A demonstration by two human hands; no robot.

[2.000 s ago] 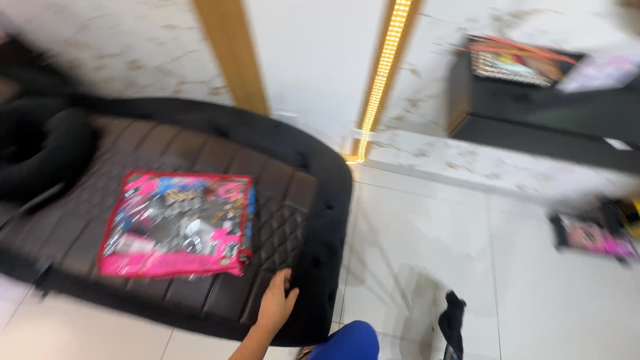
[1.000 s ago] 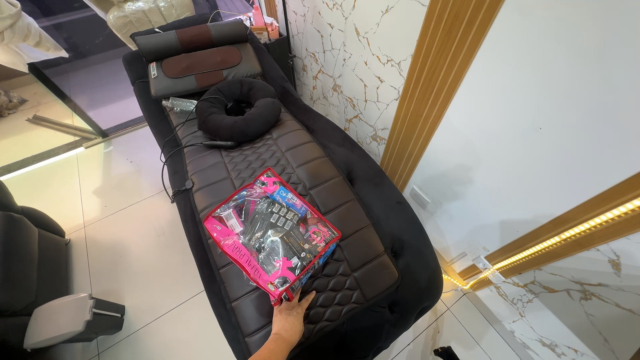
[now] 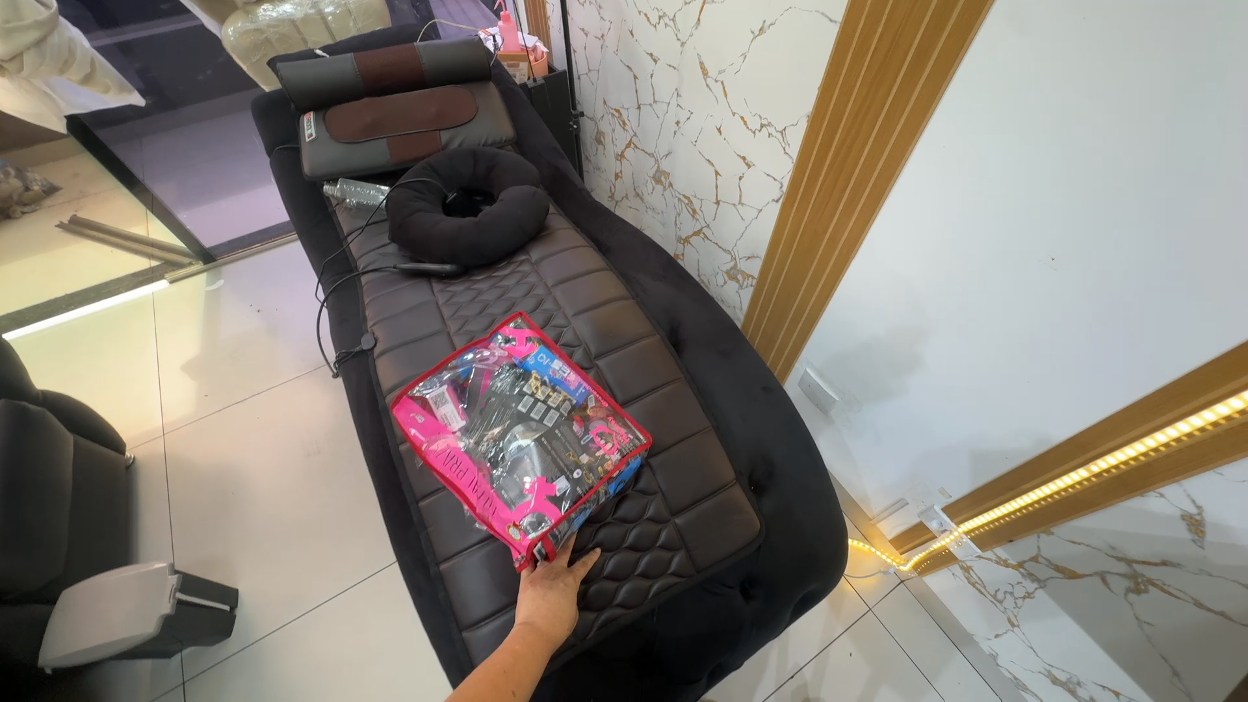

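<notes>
A clear plastic zip bag with red piping [image 3: 522,439] lies on the brown quilted mat [image 3: 707,507] of a black padded couch. Inside it show pink, blue and black packages, some bearing writing. My left hand [image 3: 551,595] is at the bag's near corner, its fingers around the red strap there and partly hidden, its thumb spread out over the mat. Further up the couch are a black ring-shaped cushion [image 3: 468,207], a clear plastic bottle [image 3: 359,193] and a dark cable [image 3: 327,312]. My right hand is out of view.
A grey and brown cushion [image 3: 478,112] and a bolster [image 3: 317,78] lie at the couch's head. A grey-lidded bin [image 3: 107,614] and a black armchair [image 3: 58,487] stand at the left. The marble-patterned wall [image 3: 682,117] and a lit LED strip [image 3: 1102,473] are at the right.
The view has swung to show the whole couch. My left hand, beside the bag and apart from it two seconds ago, is now at its near corner.
</notes>
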